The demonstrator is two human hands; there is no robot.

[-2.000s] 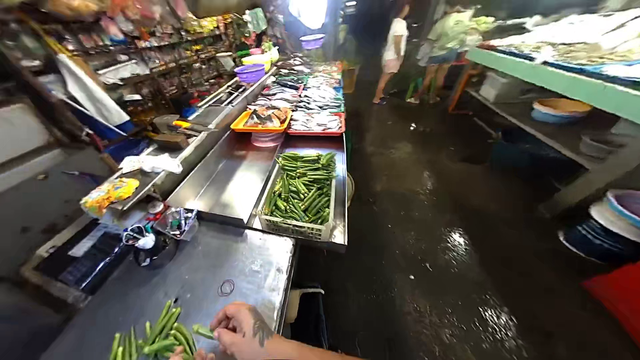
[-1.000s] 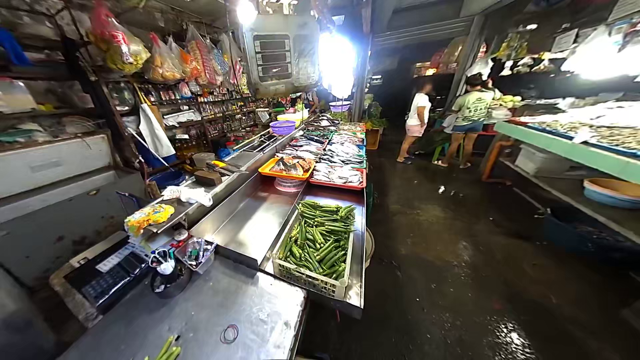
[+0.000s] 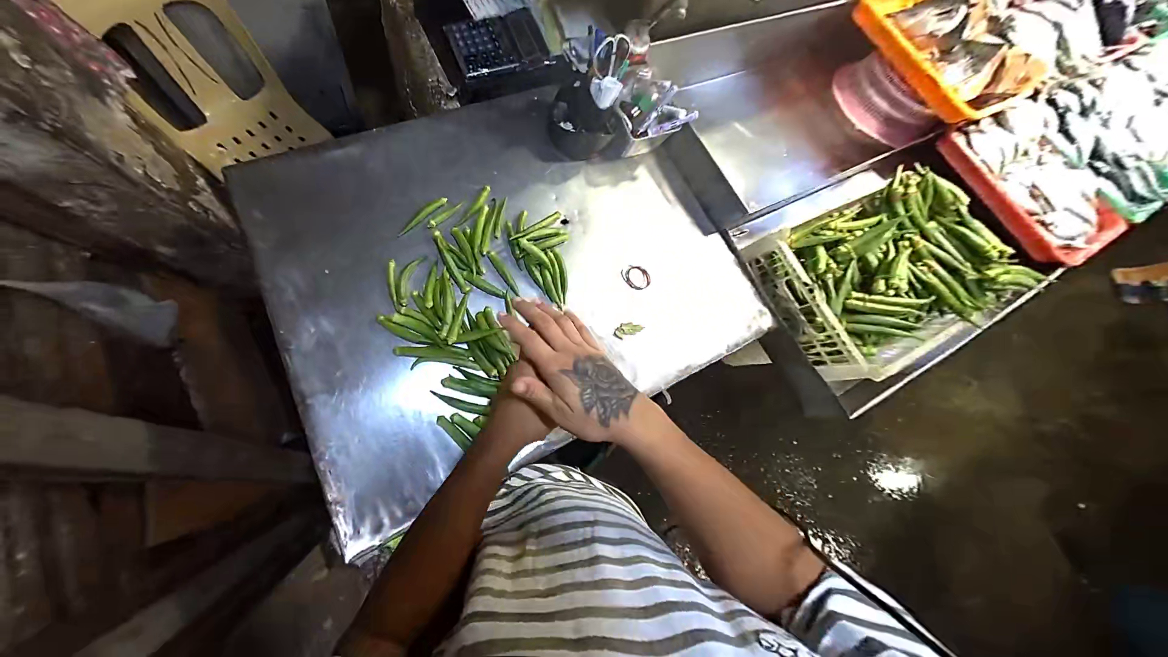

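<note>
Loose green okra pods point(image 3: 447, 310) lie spread over the metal table point(image 3: 328, 228). My right hand point(image 3: 570, 365), with a rose tattoo on its back, lies palm down across my left hand point(image 3: 522, 401) at the pods' right edge. The left hand is mostly covered, so whether it holds pods cannot be told. No object shows in the right hand, and its fingers reach forward beside the pods. A rubber band point(image 3: 636, 277) and a small okra piece point(image 3: 628, 329) lie on the table to the right of the hands.
A plastic crate point(image 3: 808, 301) full of okra stands at the right. Behind it are a red tray point(image 3: 1086, 246) and an orange tray point(image 3: 899, 46) of fish. Scissors point(image 3: 610, 57) and a calculator point(image 3: 497, 44) sit at the back; a plastic chair point(image 3: 265, 119) is at the left.
The view has swung down and left onto the table. Both hands, out of view one second ago, now show together beside the okra.
</note>
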